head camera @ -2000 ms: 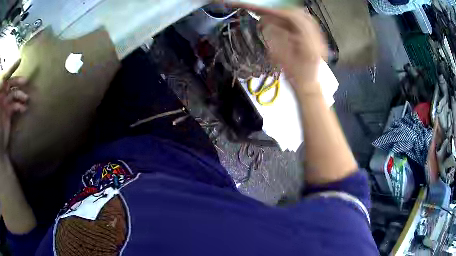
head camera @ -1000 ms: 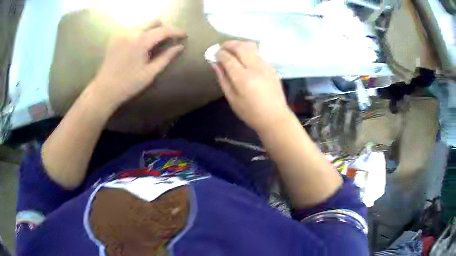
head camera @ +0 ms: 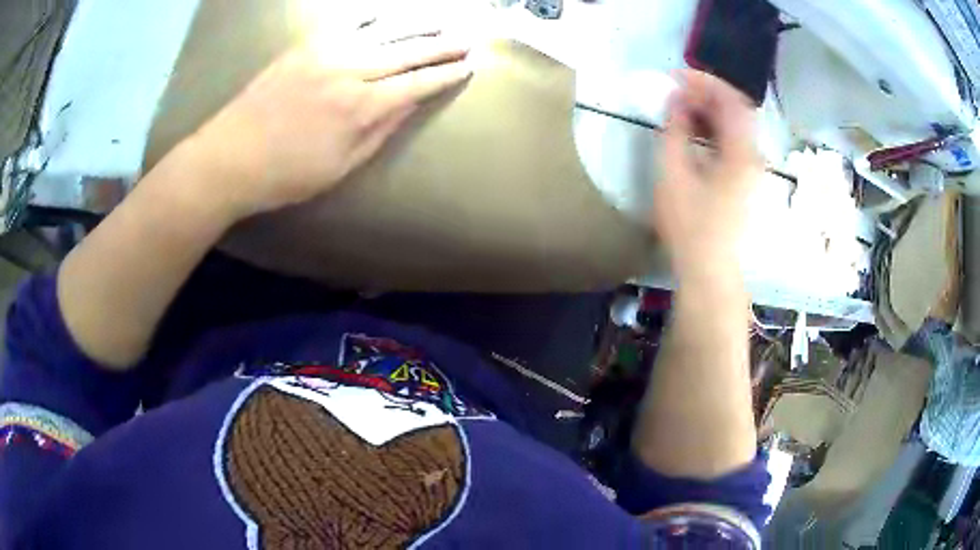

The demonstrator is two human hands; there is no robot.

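Observation:
A tan garment panel (head camera: 505,204) lies across the white table and hangs over its front edge, with a curved cut-out on its right side. My left hand (head camera: 322,124) rests flat on the panel under bright glare, fingers together and pointing right. My right hand (head camera: 709,172) is raised over the table to the right of the panel, just below the phone. It is blurred and its fingers are curled; whether it holds anything is unclear.
A black phone (head camera: 736,45) with a red edge lies on the table (head camera: 629,150) beyond my right hand. White scraps (head camera: 833,226) are heaped at the table's right. Tan cut pieces (head camera: 876,430) hang or lie beside the table, near a red-handled tool (head camera: 908,153).
My right hand has moved from the panel's edge to the right, near the phone. The white piece it held is no longer seen. My left hand has shifted right and lies flatter on the panel.

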